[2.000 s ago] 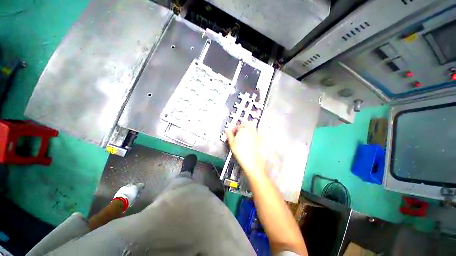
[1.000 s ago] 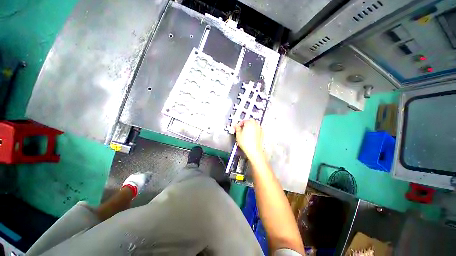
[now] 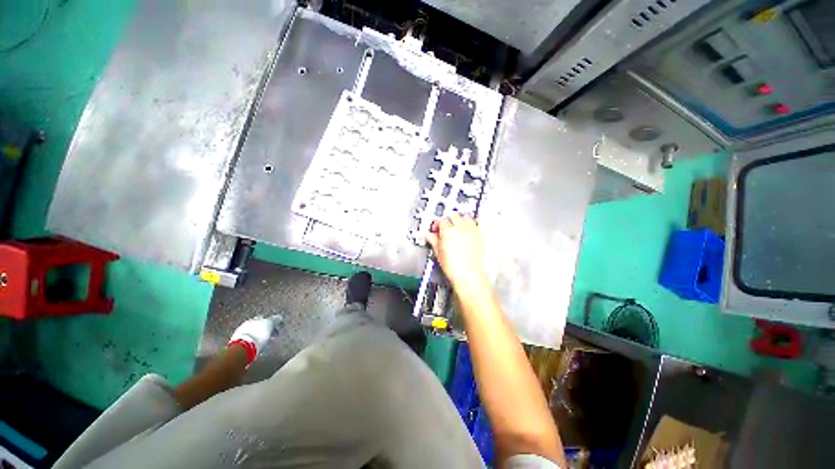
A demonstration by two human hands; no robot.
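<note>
A silver mould plate (image 3: 362, 169) with rows of rounded cavities lies on the dark steel press table (image 3: 265, 197), its wire handle (image 3: 331, 240) toward me. Right of it lies a silver core bar rack (image 3: 449, 188) with paired lobes, near the table's right edge. My bare right hand (image 3: 455, 245) is at the rack's near end, fingers curled together on it; the fingertips are small and blurred. My left hand (image 3: 257, 333), in a white glove with a red cuff, hangs low beside my leg, away from the mould. I cannot tell how its fingers stand.
Lighter side shelves flank the press table on the left (image 3: 160, 137) and right (image 3: 531, 211). A grey press with a red-lit control panel (image 3: 723, 73) stands right. A red stool (image 3: 57, 275) is left. A blue crate (image 3: 693, 264), a fan (image 3: 632, 322) and cardboard (image 3: 682, 440) are right.
The camera view has shifted slightly. My right hand stays at the rack's near end, with only a small change in its fingers. The mould plate and rack keep their places.
</note>
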